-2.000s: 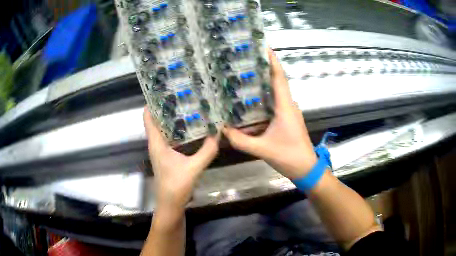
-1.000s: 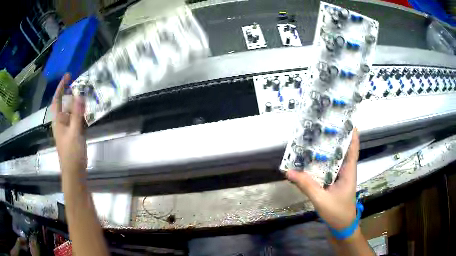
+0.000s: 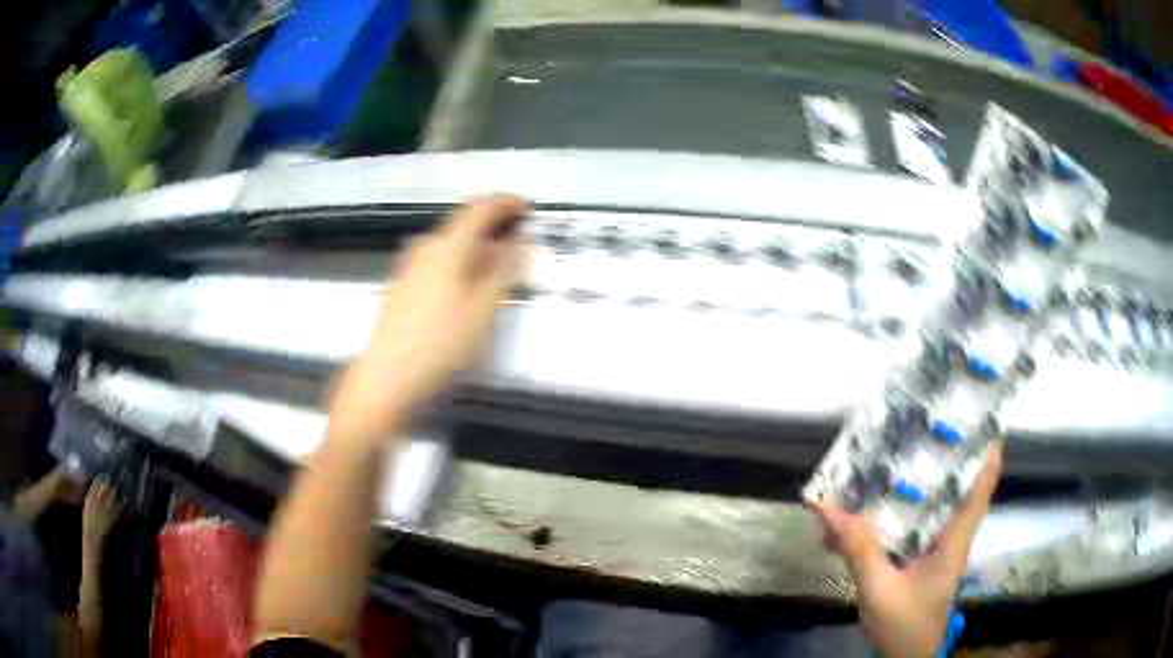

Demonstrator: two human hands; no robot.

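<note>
My right hand (image 3: 913,566) grips the lower end of a PCB panel (image 3: 965,347), held tilted above the conveyor. The panel carries black round parts and a row of blue components. Another PCB panel (image 3: 695,264) lies lengthwise in the conveyor, blurred, its right end by the boards on the line (image 3: 888,276). My left hand (image 3: 450,289) is at this panel's left end, fingers bent. Blur hides whether the fingers still grip it. The held panel hides part of the line.
Two loose small boards (image 3: 839,130) lie on the grey bench behind. A blue bin (image 3: 322,71) and a yellow-green fan (image 3: 116,109) are at the back left. Red bubble wrap (image 3: 206,585) is at the lower left. Another person's hand (image 3: 99,514) shows at the left edge.
The left panel has gone from tilted in my left hand to lying in the conveyor's formerly open stretch. The view has shifted left. My right hand still holds its panel, now tilted more.
</note>
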